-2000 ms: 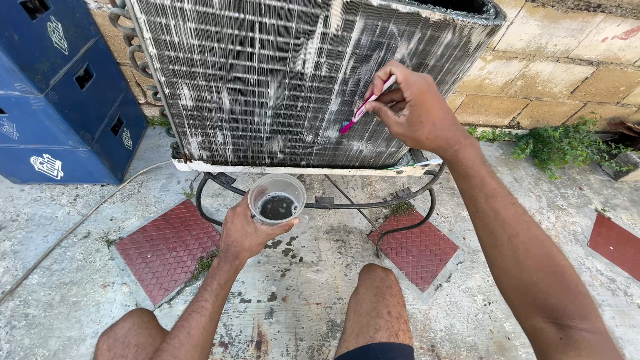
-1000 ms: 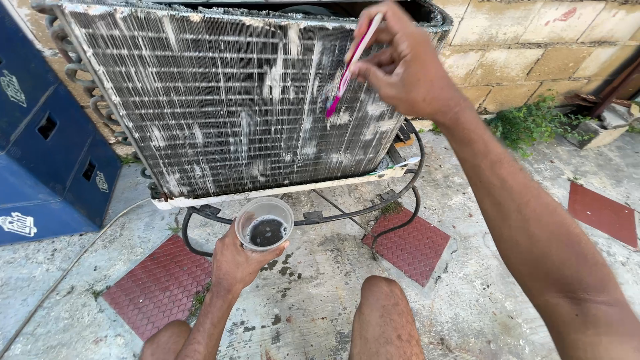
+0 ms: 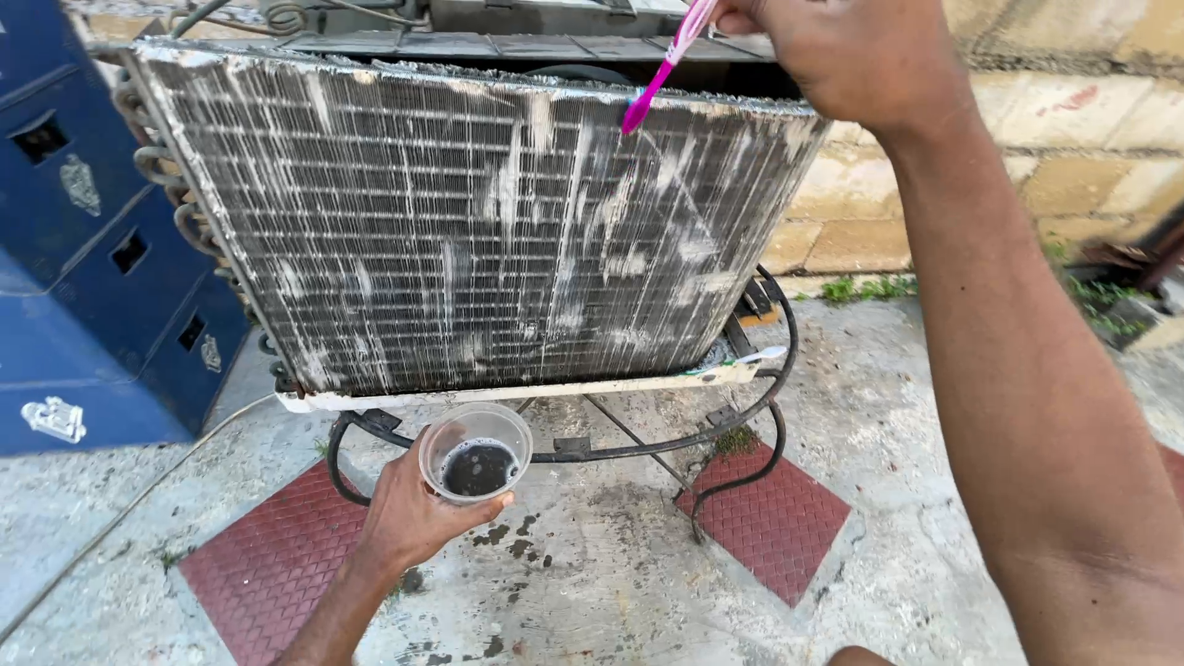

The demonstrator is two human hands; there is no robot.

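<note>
My right hand [image 3: 860, 55] grips a pink and white toothbrush [image 3: 661, 79], its head pointing down at the upper edge of a finned condenser coil [image 3: 462, 222]. Whether the bristles touch the fins cannot be told. White streaks and patches mark the dark fins. Below the coil, my left hand [image 3: 416, 509] holds a clear plastic cup [image 3: 476, 421] with dark, foamy liquid in it. The coil stands tilted in a white base tray [image 3: 388, 400], over a black metal stand [image 3: 601, 453]. A small white brush or spoon-like handle [image 3: 763, 355] lies on the tray's right corner.
Blue plastic crates [image 3: 83, 324] are stacked close at the left. A thin cable [image 3: 139, 518] runs over the concrete floor [image 3: 592, 573]. Red tiles [image 3: 772, 518] lie set in the floor under the stand. Behind stands a block wall [image 3: 851, 203] with weeds [image 3: 865, 289] at its foot.
My right hand with the toothbrush has moved up from the middle of the fins to the coil's top edge. My left hand still holds the cup below the coil. The view has shifted.
</note>
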